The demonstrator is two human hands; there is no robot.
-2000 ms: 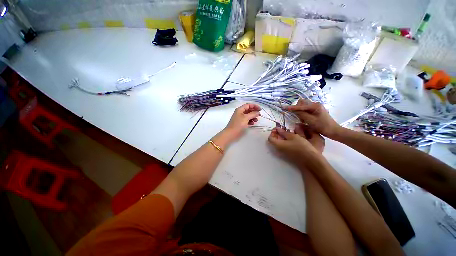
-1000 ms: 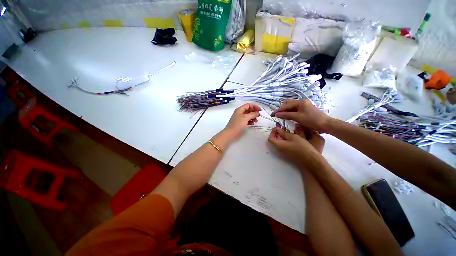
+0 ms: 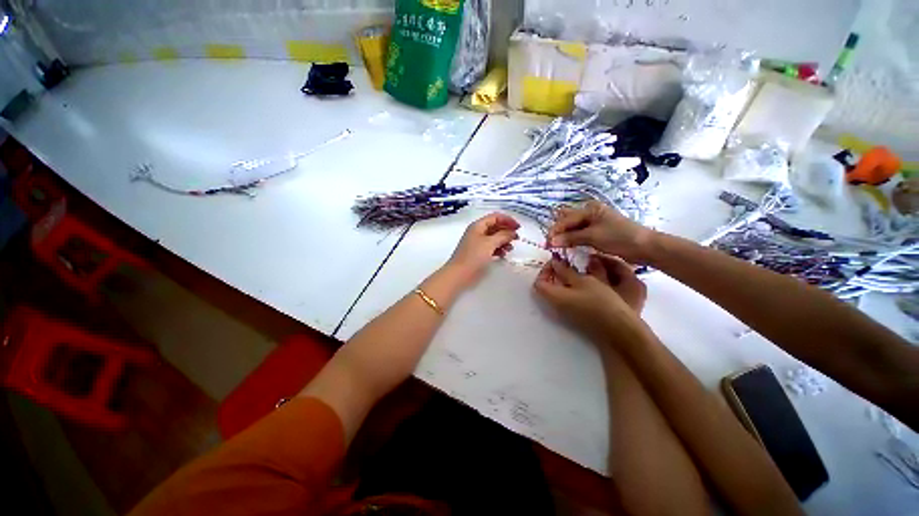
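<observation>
My left hand [image 3: 487, 242] pinches the ends of thin coloured wires [image 3: 528, 242] between thumb and fingertips. The wires run right to where the hands cluster. My right hand [image 3: 623, 282] is mostly hidden behind another person's hand, and what its fingertips hold cannot be seen. The other person's lower hand [image 3: 569, 287] and upper hand [image 3: 595, 228] meet at the wires with pinched fingers. A small pale piece shows among these fingers, too small to make out.
A white cable bundle [image 3: 544, 181] with dark wire ends lies behind the hands. A second bundle [image 3: 786, 252] lies right. A phone [image 3: 774, 428] lies right front. A lone cable [image 3: 217, 189] lies left. A green bag [image 3: 423, 55] stands behind. Red stools [image 3: 76, 353] stand left.
The other person's upper hand has moved left and closed in on the wires. My left hand has stayed nearly in place. The whole view has shifted slightly.
</observation>
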